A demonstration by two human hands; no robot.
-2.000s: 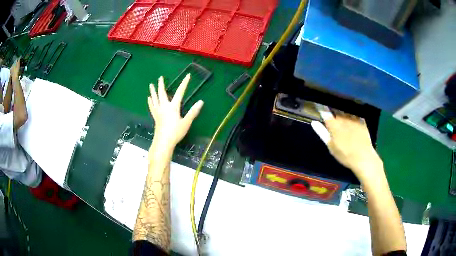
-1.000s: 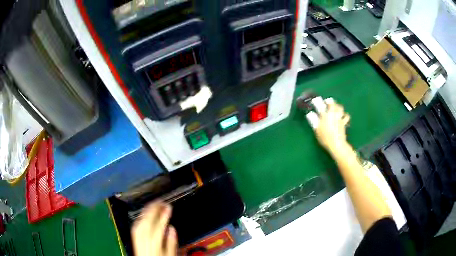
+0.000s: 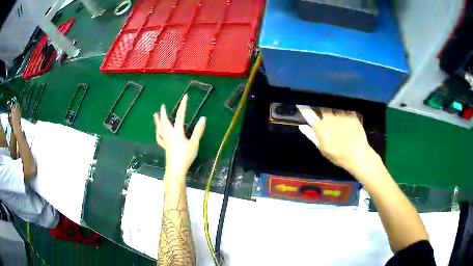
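My left hand (image 3: pixel 179 137) is spread over the lower end of a phone case frame (image 3: pixel 203 98) on the green bench; whether it touches the frame cannot be told. My right hand (image 3: pixel 339 136), with white finger cots, lies over a phone case (image 3: pixel 284 111) in the press fixture, under the blue press head (image 3: pixel 332 57). It covers most of the case; the camera end shows at the left. Whether its fingers grip the case is hidden. The black sliding tray (image 3: pixel 290 150) bears the fixture. The red start button (image 3: pixel 310 193) is on the tray's front panel.
A red perforated tray (image 3: pixel 223 47) stands at the back. More case frames (image 3: pixel 123 106) lie at left. A yellow hose (image 3: pixel 220 150) and black cable (image 3: pixel 226 202) run between my arms. The control box (image 3: pixel 430 98) is at right. Another person's arm (image 3: pixel 22 143) shows at far left.
The view has swung back left from the control box. My right hand has moved from the bench right of the press to the fixture. My left hand has moved from the press to the case frame.
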